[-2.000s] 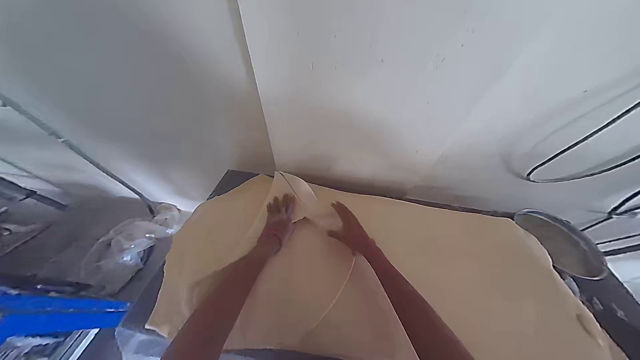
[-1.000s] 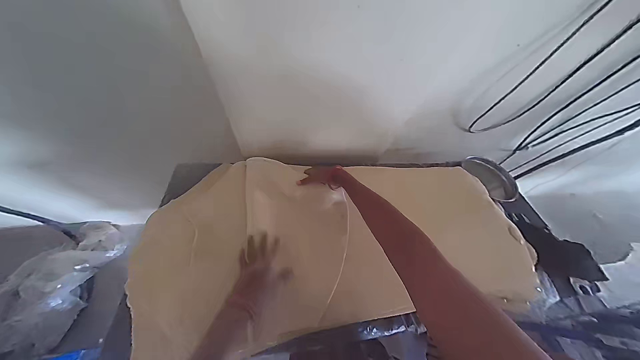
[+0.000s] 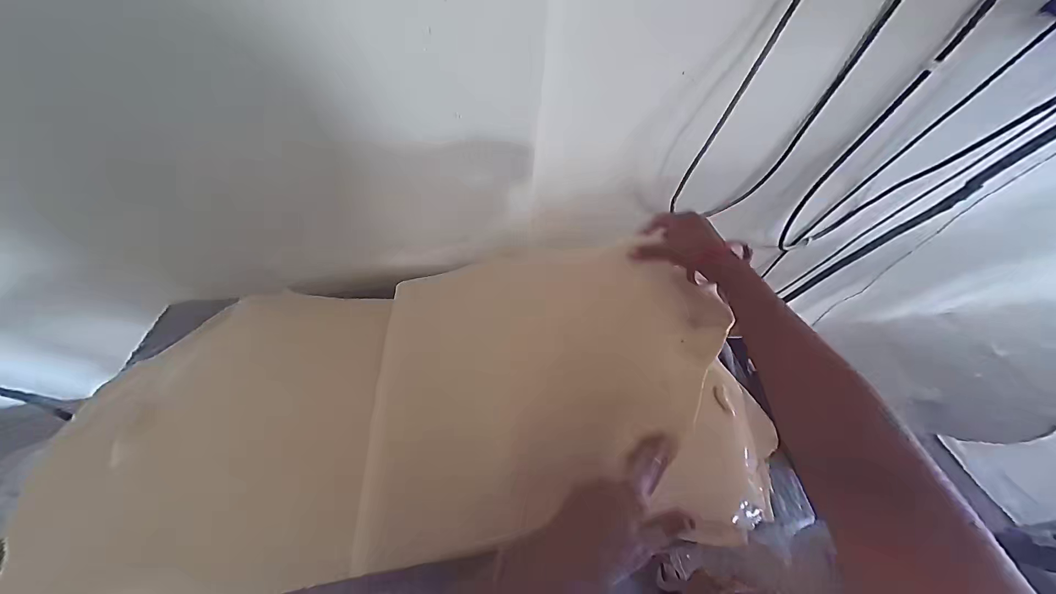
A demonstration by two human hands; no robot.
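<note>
A pale tan, flexible sheet (image 3: 536,388) lies over another sheet of the same colour (image 3: 239,429) on a dark table (image 3: 186,322). My right hand (image 3: 689,243) is at the far right corner of the upper sheet, fingers bent over its edge; whether they pinch it is unclear. My left hand (image 3: 615,511), blurred, is over the sheet's near right part, thumb and fingers apart. The lower sheet also shows beyond the upper one's right edge, with clear shiny plastic beside it.
A pale wall (image 3: 396,165) rises behind the table. Several black cables (image 3: 858,148) hang along it at the right. A dark bar (image 3: 37,402) shows at the left edge. A greyish surface (image 3: 990,371) is beyond my right forearm.
My right hand has moved rightward along the far edge, and my left hand has moved right. The upper sheet now spreads farther right; two seconds ago it was bunched near both hands. The view has shifted.
</note>
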